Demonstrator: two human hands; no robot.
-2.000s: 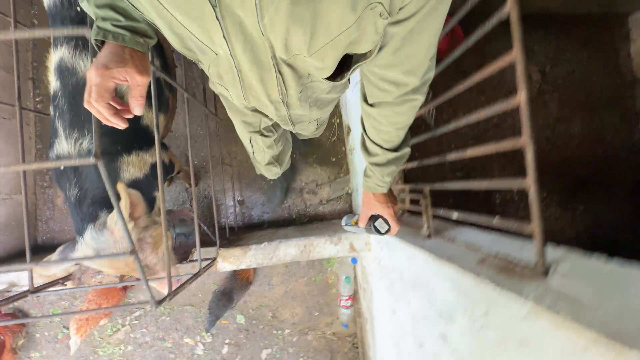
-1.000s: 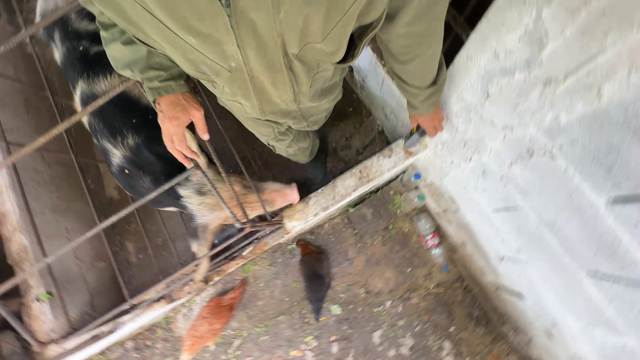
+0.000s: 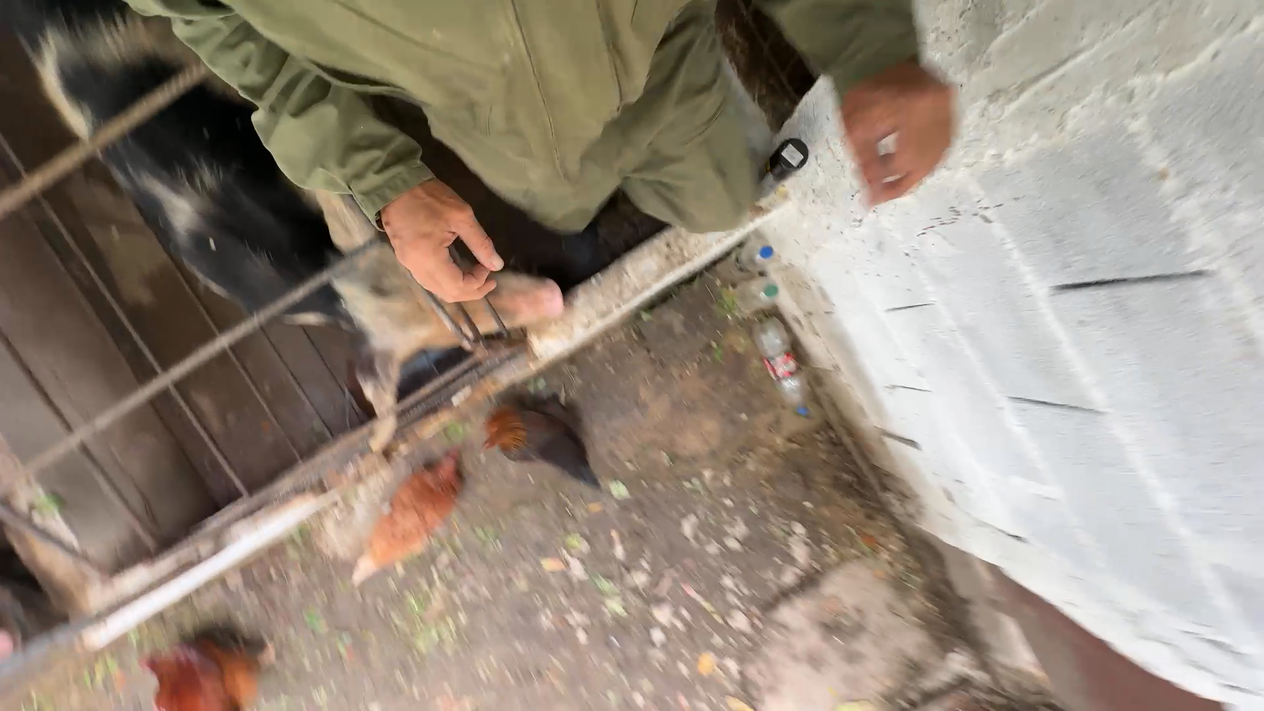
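My right hand (image 3: 439, 242), at upper left, has its thumb and fingers apart over the metal bars beside the pig's snout (image 3: 533, 299); nothing shows held in it, and contact with the bars or pig cannot be told. The black-and-white pig (image 3: 227, 207) is behind the bars (image 3: 212, 348). My left hand (image 3: 897, 133), blurred, is over the white block wall (image 3: 1066, 296). Small white patches show at its fingers; whether they are held cannot be told. A black-capped object (image 3: 788, 157) is at the wall's corner, left of that hand and apart from it.
A concrete sill (image 3: 632, 276) runs diagonally under the bars. Beyond it are a dark hen (image 3: 543, 441), a reddish hen (image 3: 410, 513) and another reddish bird (image 3: 202, 676) on littered dirt ground (image 3: 612, 563). Plastic bottles (image 3: 780, 363) lie along the wall's base.
My left hand has come off the black-capped object and moved over the white wall. My right hand was away from the snout two seconds ago and is now beside it. The view has turned.
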